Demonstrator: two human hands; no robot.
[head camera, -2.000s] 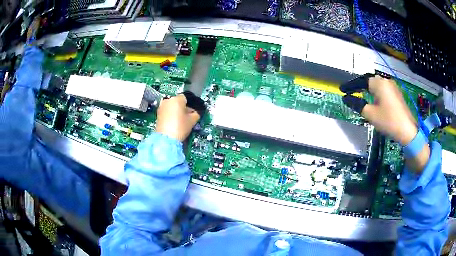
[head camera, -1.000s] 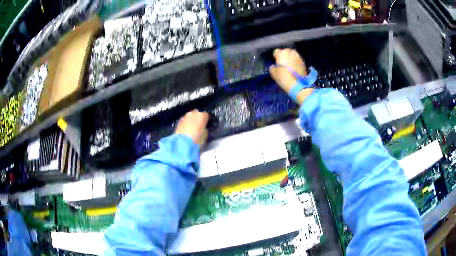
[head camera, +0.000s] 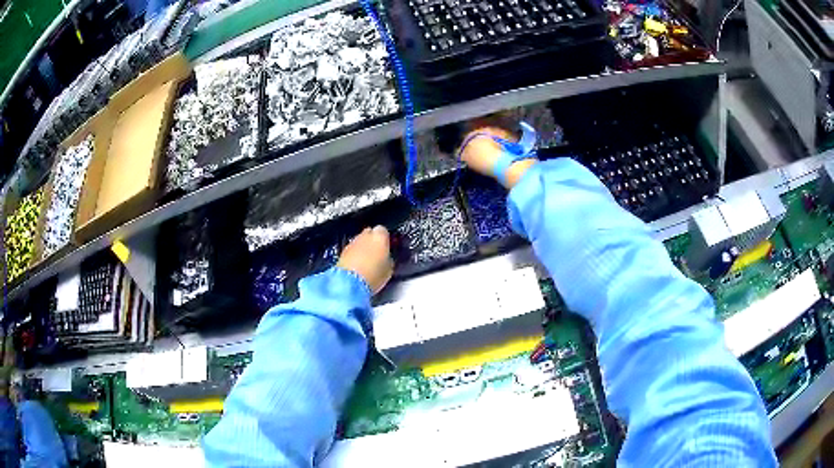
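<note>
My left hand (head camera: 368, 260) is over the front edge of the lower shelf's bins, beside a bin of small silvery-grey metallic parts (head camera: 433, 230); its fingertips are hard to make out. My right hand (head camera: 485, 151) reaches under the upper shelf, behind a bin of blue small parts (head camera: 489, 208); its fingers are hidden in shadow. A blue anti-static wrist strap (head camera: 518, 153) is on the right wrist. Below the bins lies a green circuit board (head camera: 457, 399) with a finned heat sink (head camera: 462, 320) above a yellow strip and a long white heat sink (head camera: 466, 430).
The upper shelf (head camera: 302, 157) holds trays of silver-white metal parts (head camera: 329, 73), an open brown carton (head camera: 128, 155) and a black tray (head camera: 503, 23). A black grid tray (head camera: 654, 174) is at lower right. A blue coiled cord (head camera: 407, 119) hangs down. Another person's blue sleeve (head camera: 41, 434) shows at lower left.
Both hands have left the boards and moved up to the bins. Since one second ago, my right hand has gone lower and deeper under the upper shelf. The view has tilted up to the shelves.
</note>
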